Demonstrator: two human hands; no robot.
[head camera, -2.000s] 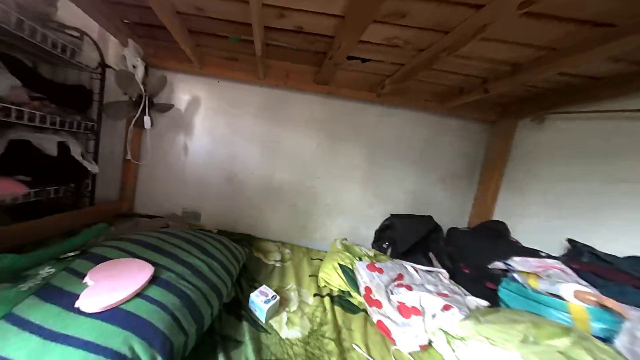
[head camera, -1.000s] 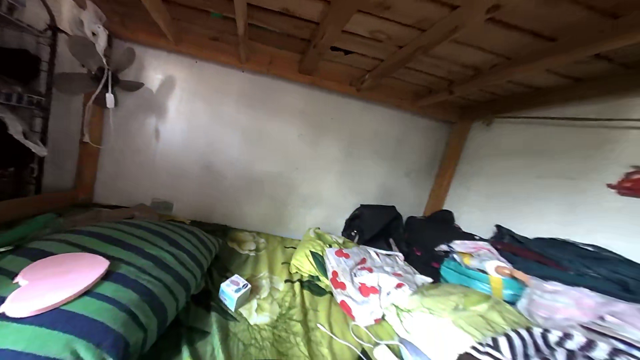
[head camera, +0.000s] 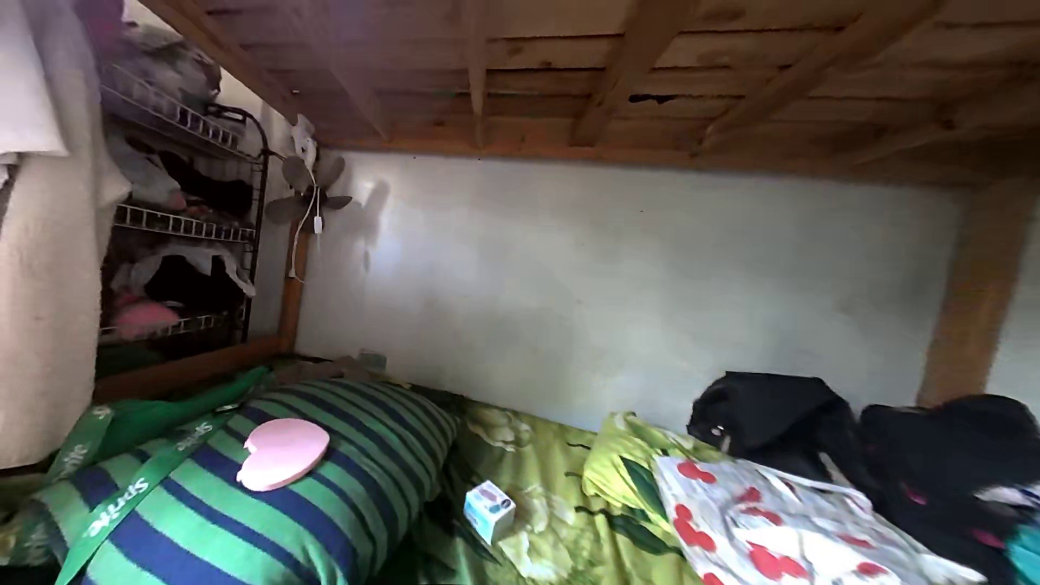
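Note:
Neither of my hands shows in the head view. A pink heart-shaped case (head camera: 284, 454) lies on a green and navy striped pillow (head camera: 341, 479) at the lower left. Green straps bearing writing (head camera: 130, 496) run across the pillow's left part. To the right of the pillow, a small white and blue box (head camera: 489, 511) rests on the green floral bedsheet (head camera: 540, 479). A white cloth with red prints (head camera: 756, 520) lies at the lower right, against a yellow-green floral fabric (head camera: 621, 463).
Black bags (head camera: 772, 418) and dark fabric (head camera: 942, 463) lie by the wall at right. Low wooden slats (head camera: 569, 81) span overhead. A small fan (head camera: 313, 191) hangs near the left corner post. Wire shelves (head camera: 187, 223) with clothes and a pale hanging cloth (head camera: 49, 268) stand left.
The view has swung left since one second ago, bringing the shelves and the pale hanging cloth into sight. The pink case, pillow and box have not plainly moved on the bed.

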